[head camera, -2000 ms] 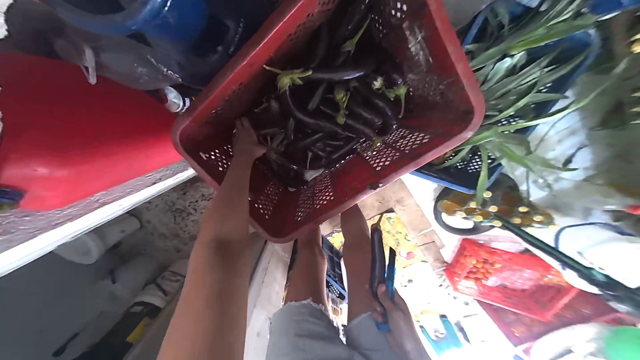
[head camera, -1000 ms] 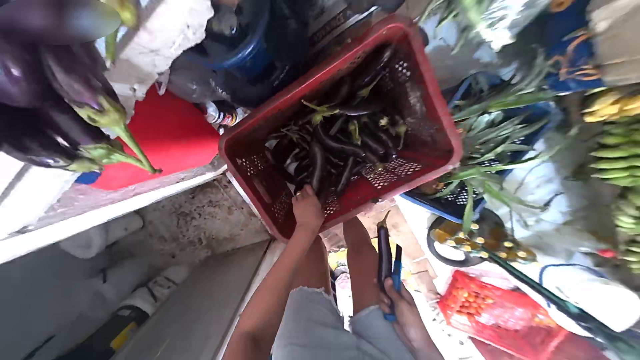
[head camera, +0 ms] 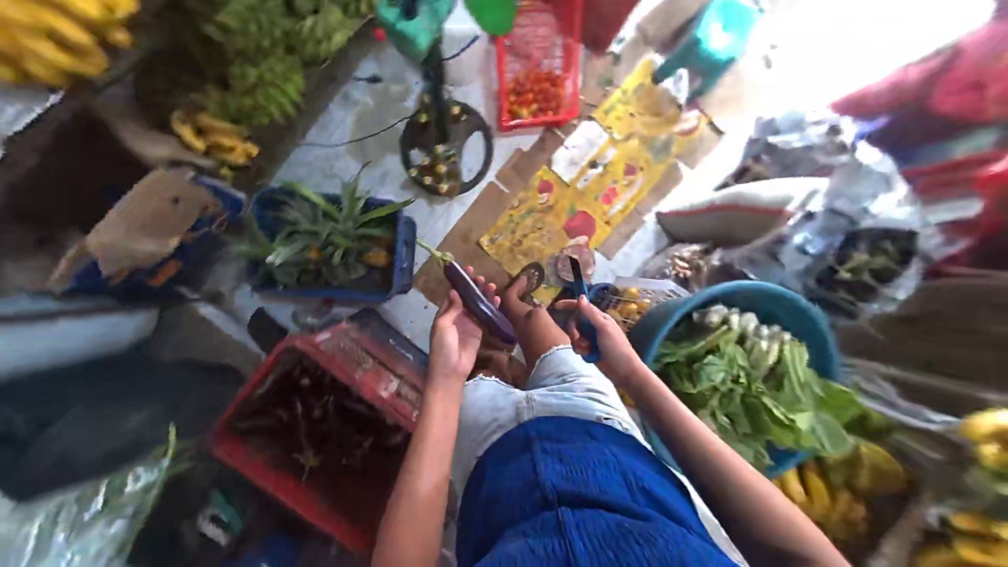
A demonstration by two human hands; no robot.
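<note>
My left hand holds one purple eggplant with a long green stem, which points up and left. My right hand is closed around a blue-handled tool with a dark tip, possibly a knife or scissors; its exact kind is unclear. The two hands are apart, in front of my lap. Left of my left forearm stands a red plastic crate with dark eggplants inside, dim and blurred.
A blue crate of pineapples stands ahead left. Flattened cardboard lies on the floor, near a red basket of tomatoes. To the right is a teal tub of leafy greens. Bananas lie at the far left.
My left hand has left the red crate and now has an eggplant in it. My right hand, which held an eggplant with the blue tool, now holds only the tool. The view has swung strongly.
</note>
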